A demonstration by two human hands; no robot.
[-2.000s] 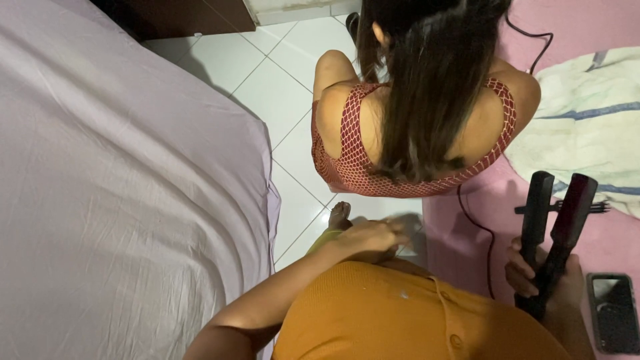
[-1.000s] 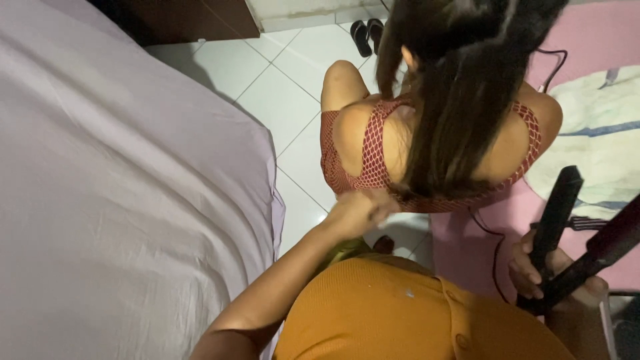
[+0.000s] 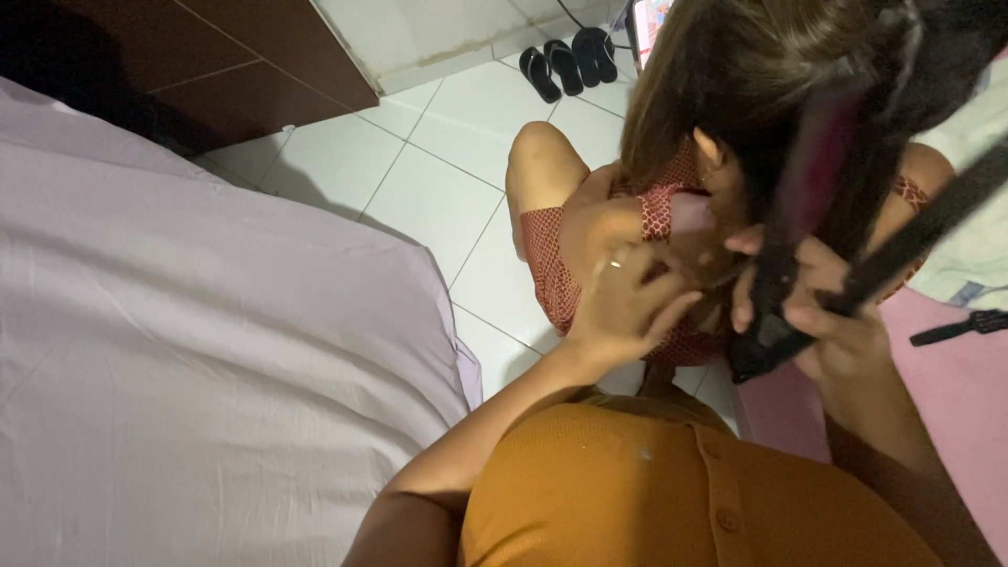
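A hair straightener (image 3: 776, 311), black with a dark pink inner face, is in my right hand (image 3: 819, 307), its two arms spread apart in a V. It lies in front of the long dark hair (image 3: 756, 87) of a person seated low before me, whose head is turned so that an ear shows. Near that person's upper back, my left hand (image 3: 634, 295) has its fingers bent and spread, with a ring on one; it is blurred, and whether it touches a thin strand cannot be told. The person wears a red patterned garment (image 3: 543, 256).
On the left is a bed with a pale lilac sheet (image 3: 236, 354). Black flip-flops (image 3: 561, 67) stand by the wall, near a lit phone (image 3: 650, 27). A black comb or brush (image 3: 957, 327) lies on the pink mat (image 3: 937, 378) at right, beside a pale cloth (image 3: 972, 244).
My right hand has brought the hair straightener from the right side to the person's hair. My left hand has moved up to the person's upper back. The view has shifted.
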